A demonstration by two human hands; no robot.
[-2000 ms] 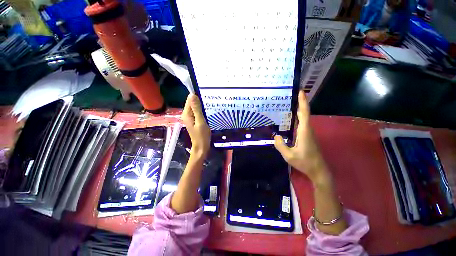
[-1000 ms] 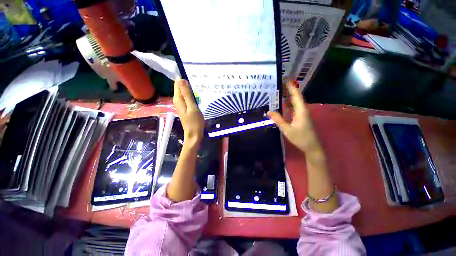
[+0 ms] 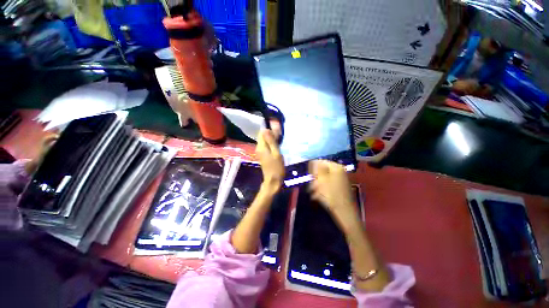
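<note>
A black-edged tablet (image 3: 308,99) is held up above the bench, tilted. Its screen shows a pale, bright camera view with a dark shape at the left edge. My left hand (image 3: 270,157) grips its lower left edge. My right hand (image 3: 330,183) is at the tablet's lower edge, fingers curled over the bottom of the screen; whether it touches is unclear. Behind the tablet stands the camera test chart (image 3: 394,99) with black spokes and a coloured wheel. Below it lie a dark tablet (image 3: 319,240), a partly covered tablet (image 3: 274,213) and a glaring tablet (image 3: 180,207).
A fanned stack of tablets and sheets (image 3: 90,174) leans at the left, with another person's hand and pink sleeve (image 3: 18,171) beside it. An orange cylinder (image 3: 195,72) stands behind the pink bench (image 3: 415,228). A small tablet pile (image 3: 511,246) lies at right.
The held tablet's view has changed from the chart to a pale, bright scene. My right hand has moved from its right side to its lower edge. Another person's hand has appeared at left.
</note>
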